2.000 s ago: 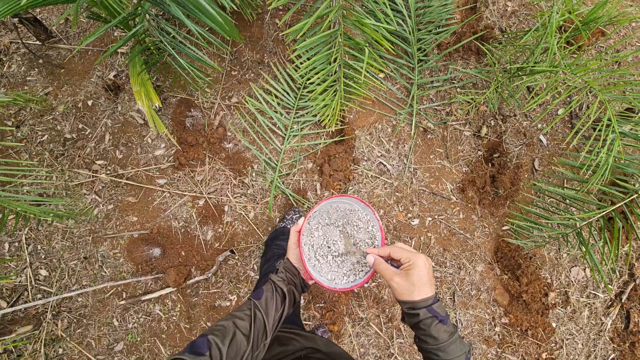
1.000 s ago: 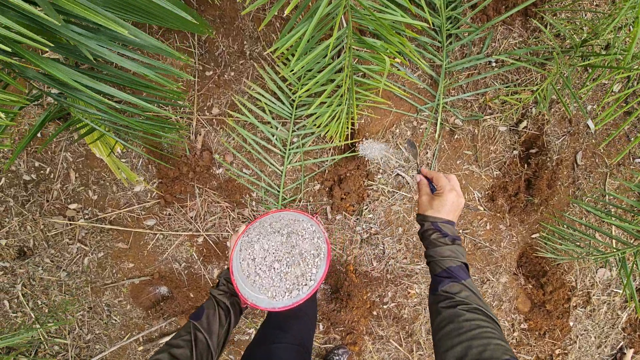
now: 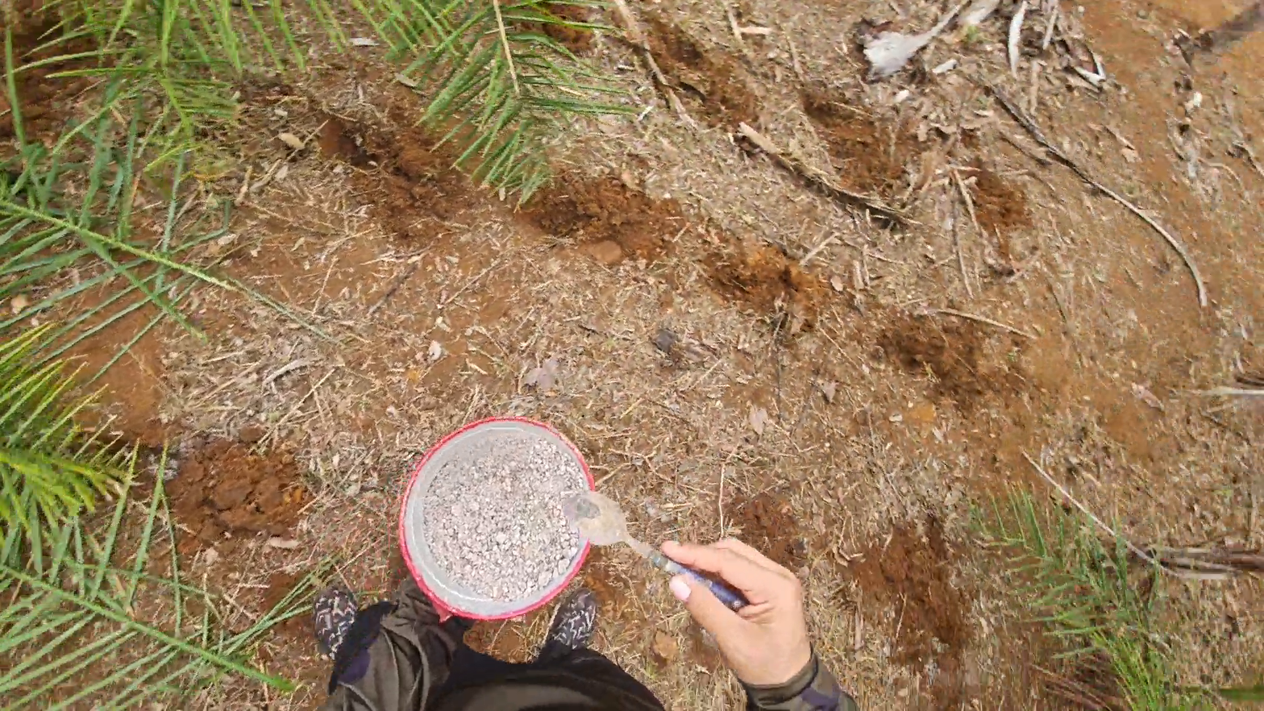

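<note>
A round tub with a red rim [image 3: 407, 509] holds grey-white granules [image 3: 499, 518] and sits low in the view, above the person's shoes. My right hand [image 3: 746, 607] grips the dark blue handle of a metal spoon [image 3: 597, 517], whose bowl lies over the tub's right edge and the granules. The spoon's bowl looks dusty, with little or nothing heaped on it. My left hand is hidden under the tub; only its camouflage sleeve [image 3: 395, 647] shows below the rim.
Palm fronds [image 3: 109, 242] spread along the left and top left, with another frond [image 3: 1096, 583] at lower right. Patches of dug reddish soil [image 3: 237, 489] dot the straw-littered ground. Dry sticks [image 3: 820, 180] lie at upper right.
The spoon in my right hand has moved from the ground beside a pale granule patch back to the tub. The view has shifted strongly to other ground.
</note>
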